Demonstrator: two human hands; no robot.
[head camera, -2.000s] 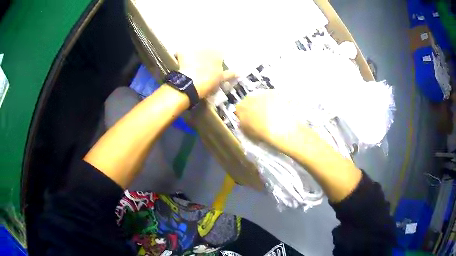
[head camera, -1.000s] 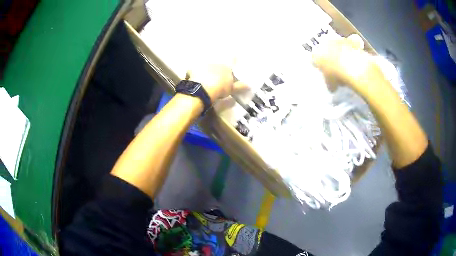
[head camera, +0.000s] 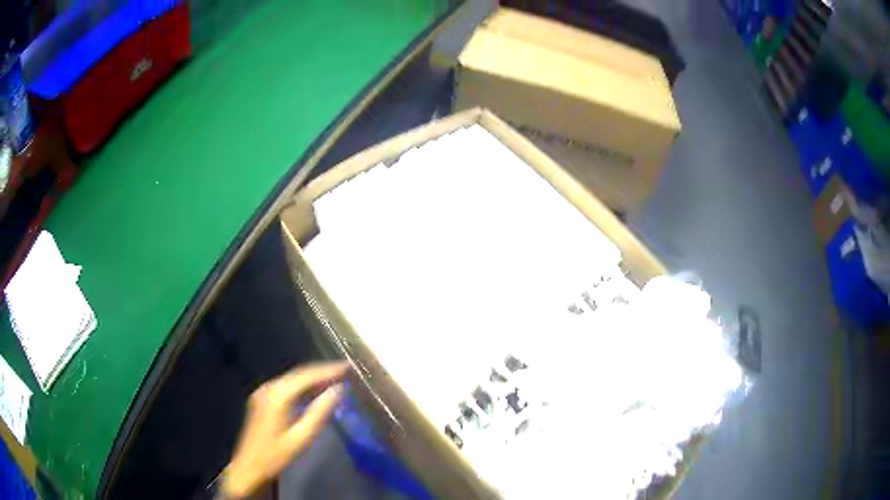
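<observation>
An open brown carton (head camera: 385, 382) stands in the middle, packed with long white bars (head camera: 439, 264), overexposed, with dark marks at their ends. White cords in clear plastic (head camera: 673, 381) fill its lower right end and bulge over the edge. My left hand (head camera: 283, 425) is off the carton's left side, slightly blurred, with its fingers apart and nothing seen in it. My right hand is not in view.
A closed brown carton (head camera: 566, 88) stands behind. The green-matted bench (head camera: 234, 127) runs along the left, with a notebook (head camera: 49, 312) and a red bin (head camera: 127, 73) with blue on top. Blue totes (head camera: 859, 278) line the far right. Something blue (head camera: 376, 454) lies below the carton.
My left hand has left the bars and moved down and left, outside the carton. My right hand has gone out of view. The view has shifted, showing more bench and the closed carton.
</observation>
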